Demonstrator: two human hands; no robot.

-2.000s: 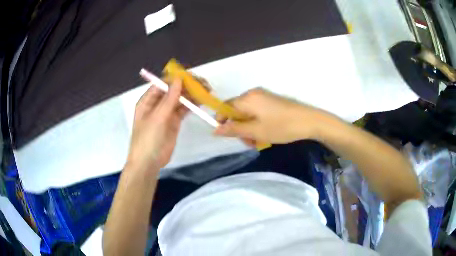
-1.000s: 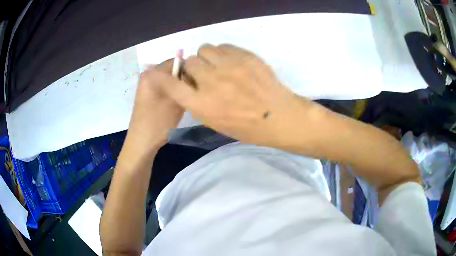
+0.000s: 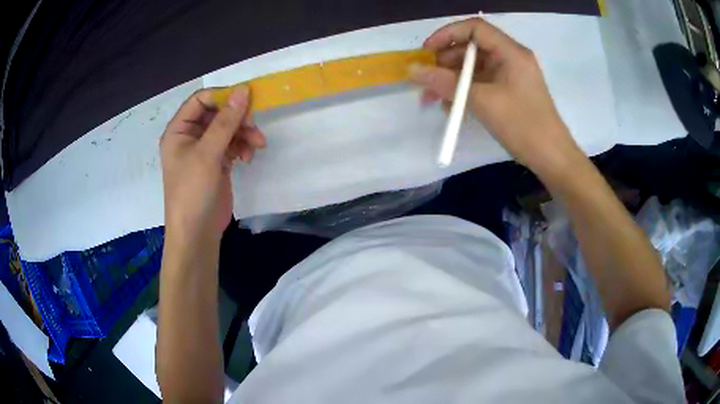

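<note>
A flat yellow-orange strip (image 3: 331,76) with small marks is held stretched nearly level above the white cloth (image 3: 339,150). My left hand (image 3: 207,138) pinches its left end between thumb and fingers. My right hand (image 3: 481,83) holds its right end, and a thin white stick (image 3: 456,110) lies across that hand, pointing down toward me. The dark garment (image 3: 189,47) lies flat behind the strip along the far side of the table.
At the right edge is a dark oval pad (image 3: 685,91). Blue plastic crates (image 3: 67,288) stand below left, with a white-topped item (image 3: 140,355). Clear plastic (image 3: 347,209) hangs under the table edge. Plastic bags (image 3: 671,245) lie below right.
The hands were close together and overlapping; now they are apart with the yellow strip straight between them. The white stick is now at the right hand only. The view has shifted, and the care label is out of view.
</note>
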